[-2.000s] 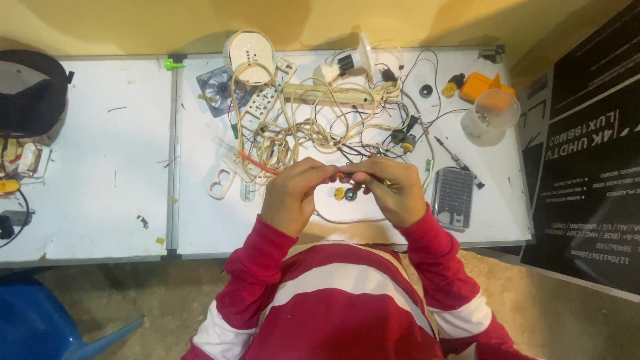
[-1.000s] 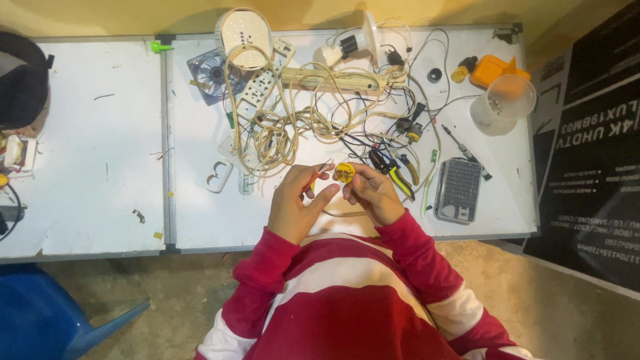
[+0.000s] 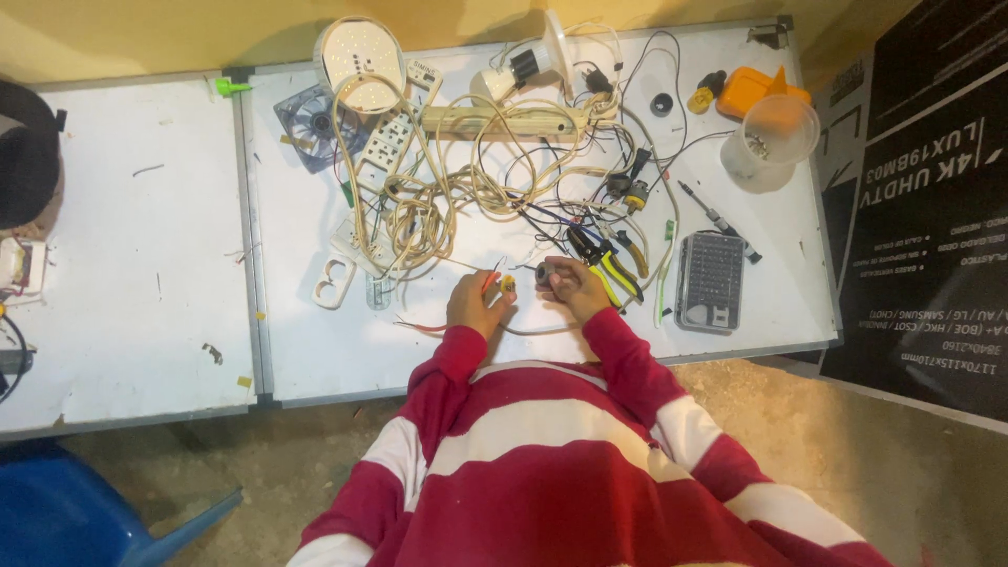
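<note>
My left hand [image 3: 475,305] holds an orange-sheathed wire [image 3: 490,282] and a small yellow plug part [image 3: 508,284] between its fingers; thin bare strands stick up above them. A short way to the right, my right hand [image 3: 579,290] grips a round dark grey plug cover [image 3: 544,273], its round end turned toward the left hand. The two parts are apart. Just beyond the right hand lie wire strippers [image 3: 610,272] with yellow-green and black handles. A tangle of beige cable [image 3: 425,228] lies beyond both hands. A red-orange wire end [image 3: 425,327] sticks out left of my left wrist.
A power strip [image 3: 383,150], a computer fan [image 3: 319,126], a round LED panel [image 3: 362,63] and a wooden stick [image 3: 504,122] lie at the back. To the right are a bit case [image 3: 709,281], a screwdriver [image 3: 720,220], a clear plastic tub [image 3: 768,146] and an orange case [image 3: 760,93]. A blue chair [image 3: 71,512] stands lower left.
The yellow part, at my right hand a second ago, is now in my left hand. My right hand now holds the dark cover. Two seconds ago yellow and dark parts lay between my hands.
</note>
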